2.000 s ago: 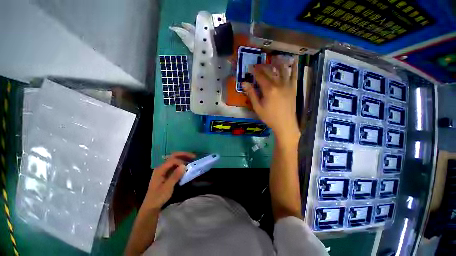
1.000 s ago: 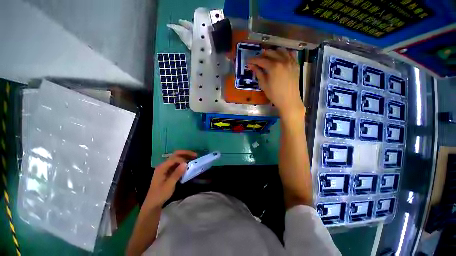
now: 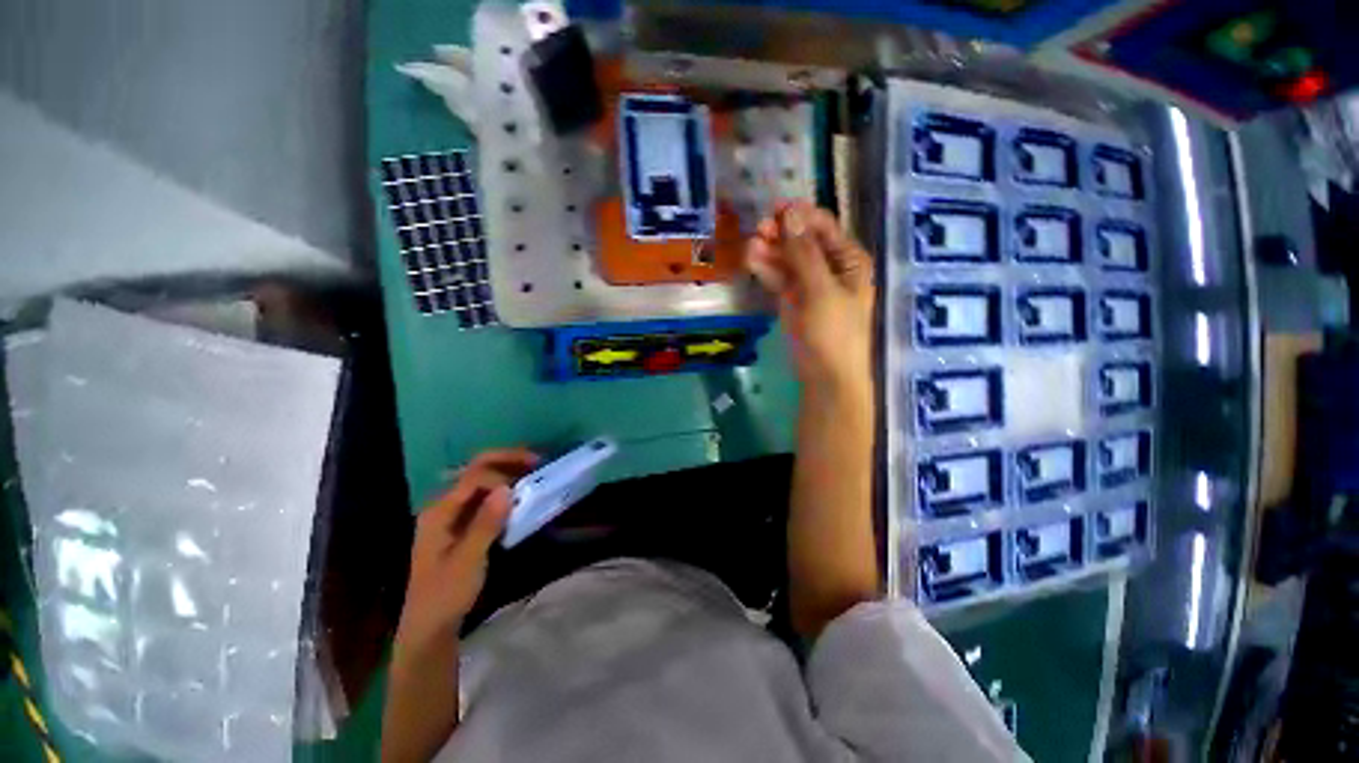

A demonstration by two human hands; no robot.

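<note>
A phone frame [image 3: 666, 167] with a dark border and pale centre sits in the orange fixture nest [image 3: 634, 266]. My left hand [image 3: 465, 522] holds a second part, a pale blue-white slab [image 3: 555, 492], tilted, in front of the bench edge. My right hand [image 3: 806, 271] is to the right of the nest, off the frame, with fingers bent and fingertips close together. It is blurred, and I cannot tell whether something small is between the fingertips.
The silver base plate [image 3: 525, 224] lies under the nest. A grid of black pads [image 3: 437, 239] is at its left. A blue button box [image 3: 651, 352] is in front. A blister tray [image 3: 1043, 391] of frames with one empty pocket is at right. Empty trays [image 3: 164, 522] are stacked at left.
My right hand has moved off the frame in the nest, to the right and slightly down. My left hand still holds the slab. The whole view has shifted, so the bench appears further left and higher.
</note>
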